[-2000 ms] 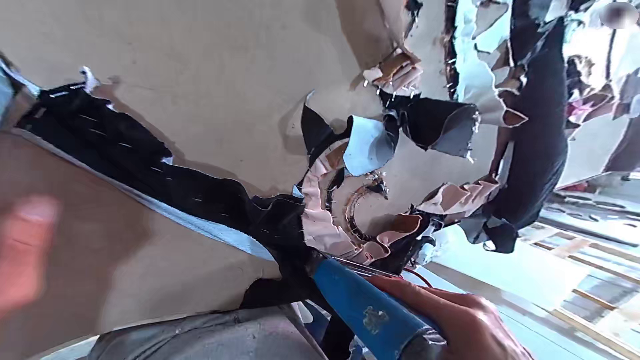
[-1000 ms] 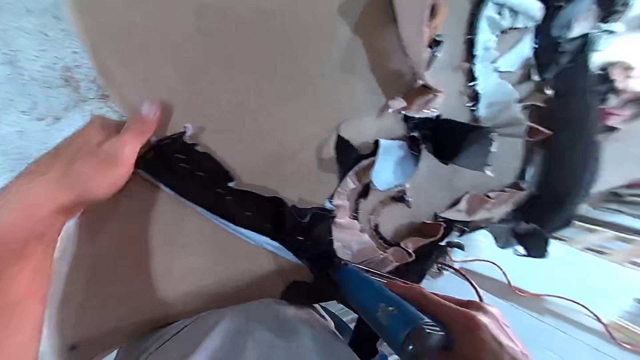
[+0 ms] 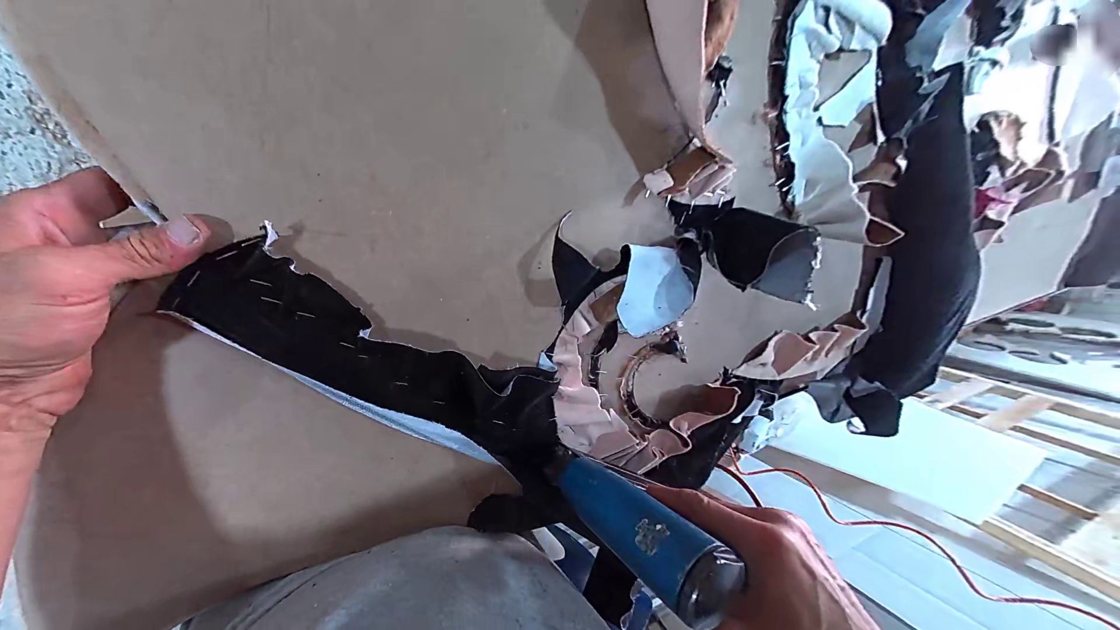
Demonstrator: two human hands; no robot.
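A strip of black fabric (image 3: 350, 359) is fastened with staples along a large tan board (image 3: 350, 131), with a pale edge below it. At the strip's far left end, my left hand (image 3: 79, 289) grips the board's edge, thumb on top beside the fabric. My right hand (image 3: 770, 560) holds a blue pneumatic stapler (image 3: 639, 525), its tip against the bunched black fabric near the strip's right end. Pleated pink fabric (image 3: 595, 420) curves just above the tool, around a round opening. The stapler's nose and most of my right fingers are hidden.
Black and pale fabric flaps (image 3: 656, 289) stand up from the board in the middle. A long black padded fabric piece (image 3: 932, 236) hangs at the right. An orange hose (image 3: 910, 529) runs at lower right, near wooden slats (image 3: 1050, 538). My clothed leg (image 3: 394, 586) is below.
My left hand, off the fabric at the left two seconds ago, has come to the board's edge at the strip's end. The stapler stays at the bunched black fabric.
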